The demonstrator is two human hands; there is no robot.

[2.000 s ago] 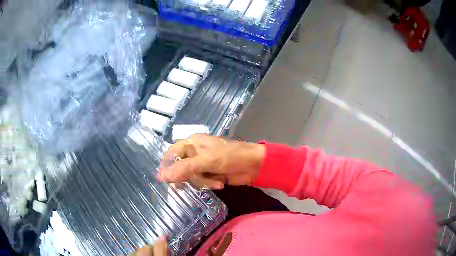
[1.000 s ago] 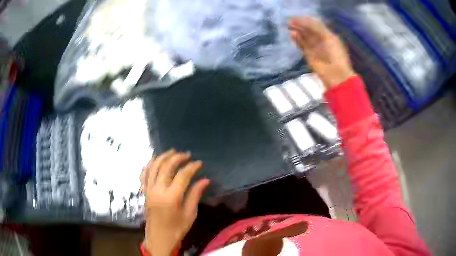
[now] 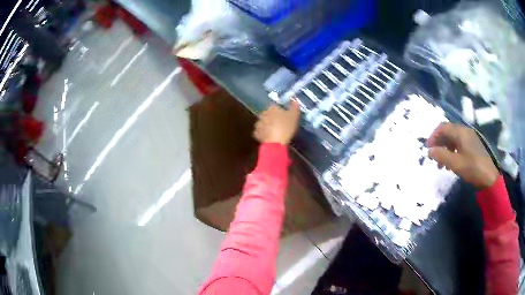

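My left hand (image 3: pixel 277 122) is at the near left corner of the blister tray of slim rods (image 3: pixel 339 95), its fingertips by the tray's edge; whether it grips anything is blurred. The rods lie in rows. My right hand (image 3: pixel 460 151) is over the right side of the tray heaped with small white pieces (image 3: pixel 397 161), fingers bent down towards the heap; whether a piece is between them cannot be told.
Blue trays (image 3: pixel 328 34) stand behind the rod tray. A clear bag of white parts (image 3: pixel 460 52) lies at the upper right. Another clear bag (image 3: pixel 213 29) is at the upper left. A brown carton (image 3: pixel 221 161) stands below the dark bench edge, on the pale floor.
The view has swung left to the rod tray and heaped tray. My left hand has moved to the rod tray's corner. My right hand has come from the bag area to the heaped tray.
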